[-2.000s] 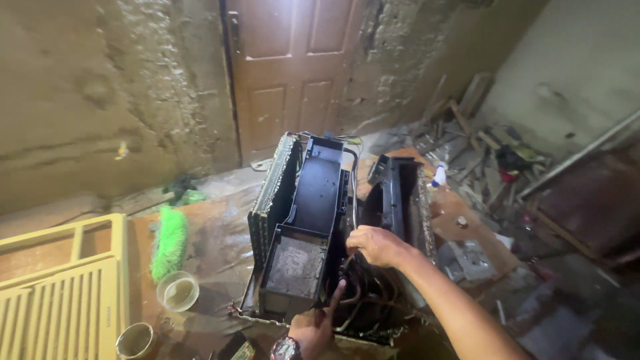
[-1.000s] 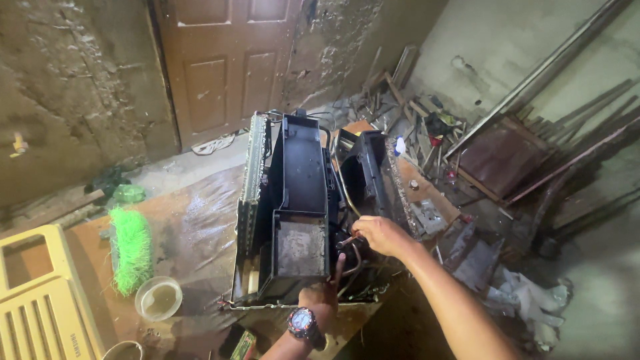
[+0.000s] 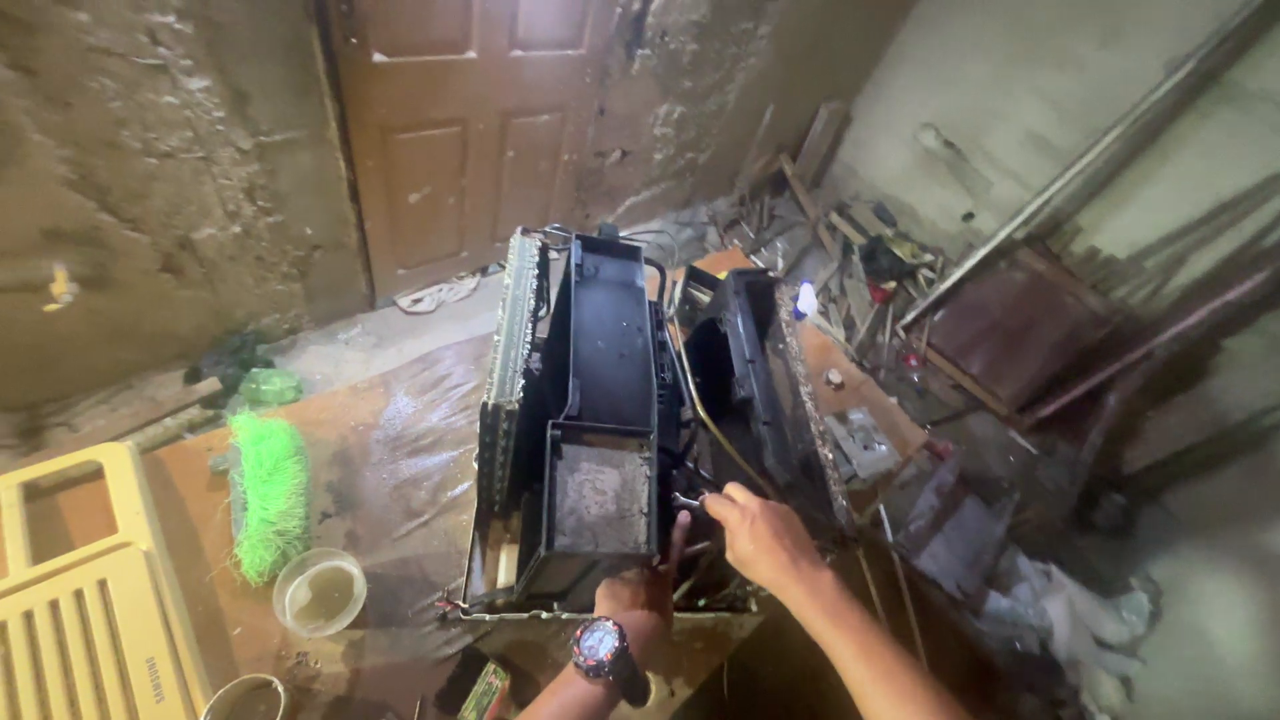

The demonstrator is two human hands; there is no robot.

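Observation:
An opened window air conditioner with a black plastic housing [image 3: 610,345] stands on a table, its finned coil [image 3: 512,320] along the left side. To the right of the housing a bent copper tube [image 3: 715,430] runs down into the unit. My right hand [image 3: 762,535] grips the end of a small shiny metal tool [image 3: 687,500], which looks like a wrench; its far end is hidden among the dark parts. My left hand [image 3: 645,588], below a wristwatch, reaches in beside the housing's near corner with the index finger extended close to the tool. Its other fingers are partly hidden.
A yellowed plastic front grille [image 3: 90,590] lies at the left, near a bright green bristle brush [image 3: 270,497] and a clear tub of murky liquid [image 3: 320,592]. Another round container [image 3: 247,698] is at the bottom edge. Wood scraps [image 3: 830,240] and a slanting metal bar [image 3: 1080,165] are at the right.
The view has shifted. My right hand has moved slightly away from the tubes, and the shiny tool at its fingertips now shows. My left hand remains beside the housing.

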